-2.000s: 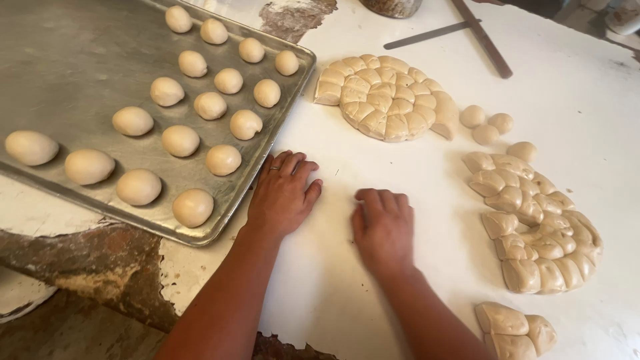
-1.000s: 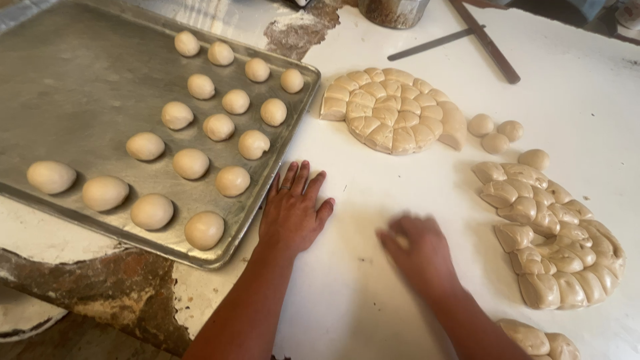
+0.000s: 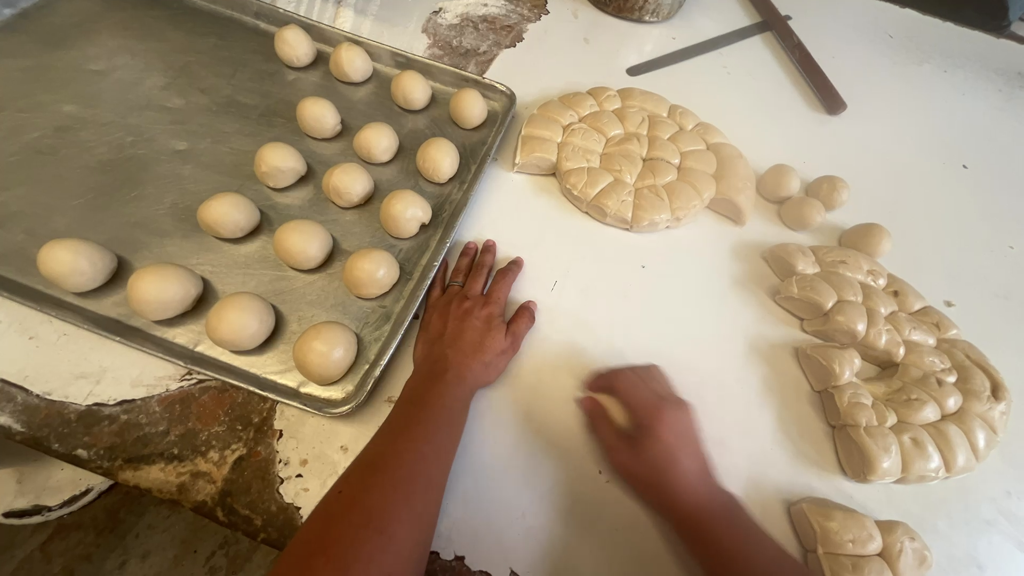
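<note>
My left hand (image 3: 472,320), with a ring on one finger, lies flat and palm down on the white tabletop beside the rim of a metal baking tray (image 3: 480,164). Blurred, my right hand (image 3: 640,424) curls around a piece of dough (image 3: 612,408) on the table. Rows of round dough balls (image 3: 325,352) sit on the tray. Beyond my hands lies a coil of dough cut into segments (image 3: 632,160). A second cut coil (image 3: 912,376) lies to the right, with several small dough balls (image 3: 802,213) between the two.
Dough pieces (image 3: 860,536) lie at the lower right. A long flat blade (image 3: 696,50) and a brown strip-shaped tool (image 3: 800,60) cross at the top. A metal container (image 3: 640,6) stands at the top edge. The table's front edge (image 3: 184,440) is worn and broken.
My left hand has flattened beside the tray, its fingers more spread than two seconds ago. My right hand has stayed over the same part of the table, and dough now shows in it.
</note>
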